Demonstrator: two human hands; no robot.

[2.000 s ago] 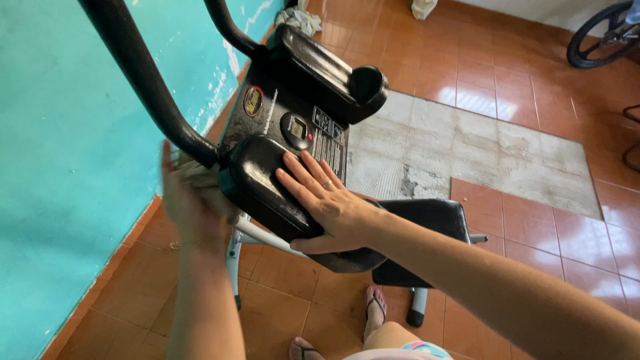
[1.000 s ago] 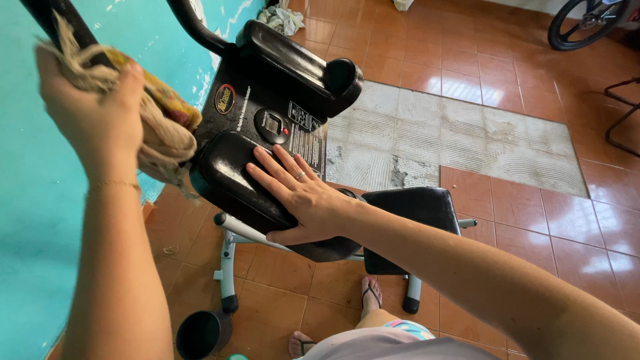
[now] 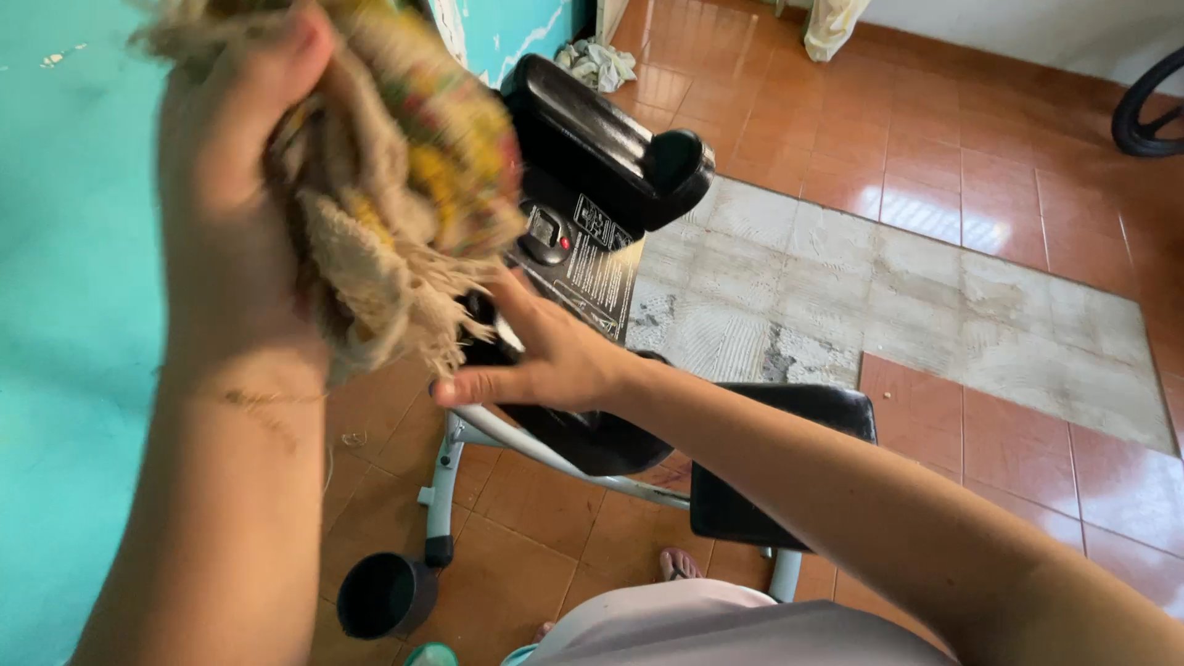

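Observation:
A frayed, patterned cloth (image 3: 370, 185), blurred by motion, is gripped in my left hand (image 3: 240, 139), raised at the upper left in front of the exercise machine. My right hand (image 3: 555, 356) rests on the near black padded armrest (image 3: 592, 439), its fingertips partly hidden behind the cloth. The far padded armrest (image 3: 592, 129), with its upright end, lies beyond. Between the two pads is a black panel with a small round display unit (image 3: 546, 233) and printed writing. A black seat pad (image 3: 786, 462) sits to the right, partly under my right forearm.
A dark bucket (image 3: 387, 595) stands on the tiled floor beside the machine's pale metal leg (image 3: 444, 499). The turquoise wall (image 3: 74, 277) is close on the left. A crumpled cloth (image 3: 597, 65) lies by the far wall. A black wheel (image 3: 1152, 111) is at the upper right.
My left hand has come up with the cloth, from beside the near armrest to the black bar and now in front of the machine. My right hand stays on the near armrest.

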